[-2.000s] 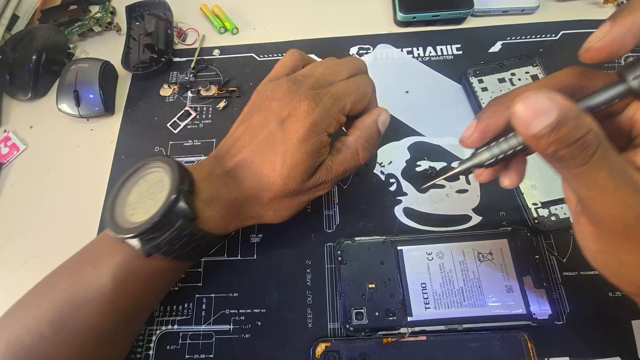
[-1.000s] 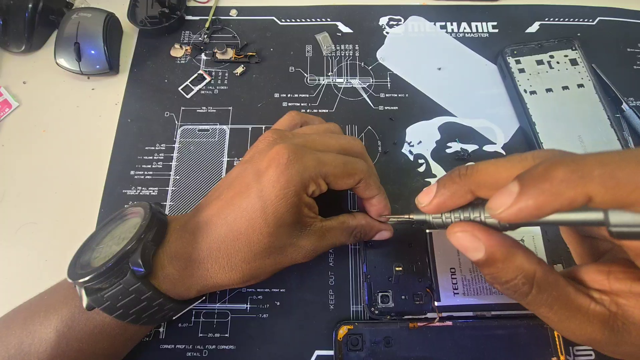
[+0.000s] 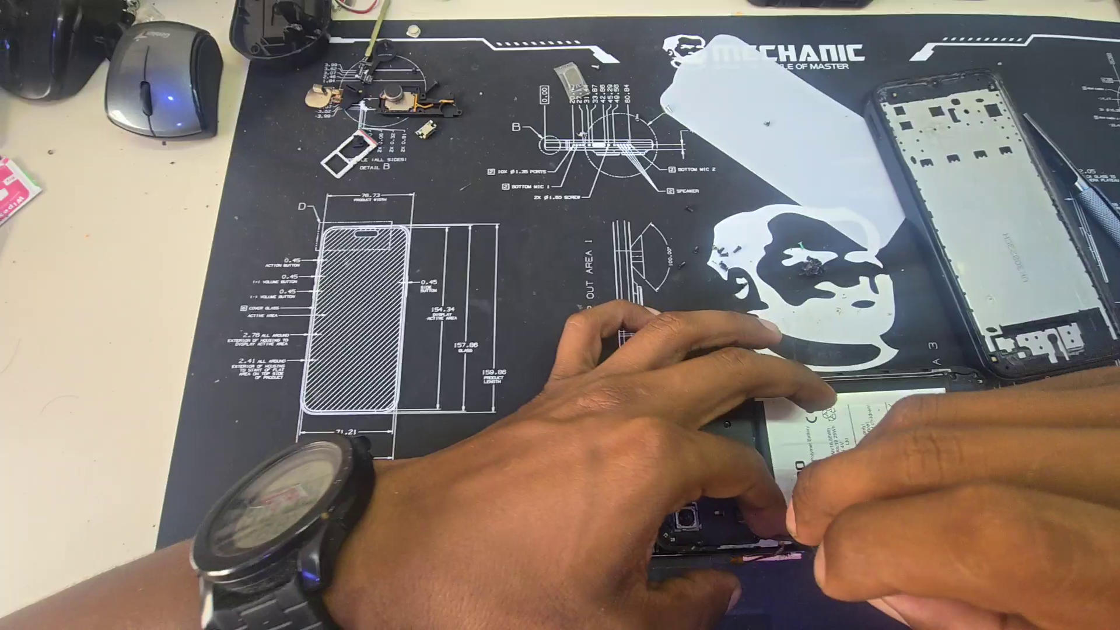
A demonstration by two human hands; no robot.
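An opened smartphone [image 3: 713,525] lies at lower right, its white battery [image 3: 792,437] and a camera module [image 3: 688,516] showing between the hands. My left hand [image 3: 647,437], with a black wristwatch at the wrist, spreads over the phone's left part, fingertips on the battery's edge and the frame. My right hand [image 3: 954,499] is curled over the battery and the phone's near edge, close to my left index fingertip. Whether it holds a screwdriver is hidden by its own fingers. Below, a dark phone part [image 3: 779,595] is mostly covered by both hands.
A dark mat [image 3: 490,289] with printed drawings covers the table. A phone frame [image 3: 997,219] lies right, beside a metal-handled tool [image 3: 1085,188]. Small phone parts [image 3: 402,101] and a SIM tray [image 3: 348,154] lie upper left, near a computer mouse [image 3: 164,79]. Tiny screws [image 3: 809,267] lie mid-right.
A second ago my right hand held a screwdriver at my left fingertips; now it is curled low over the battery and no screwdriver shows. My left hand has moved right and spread its fingers.
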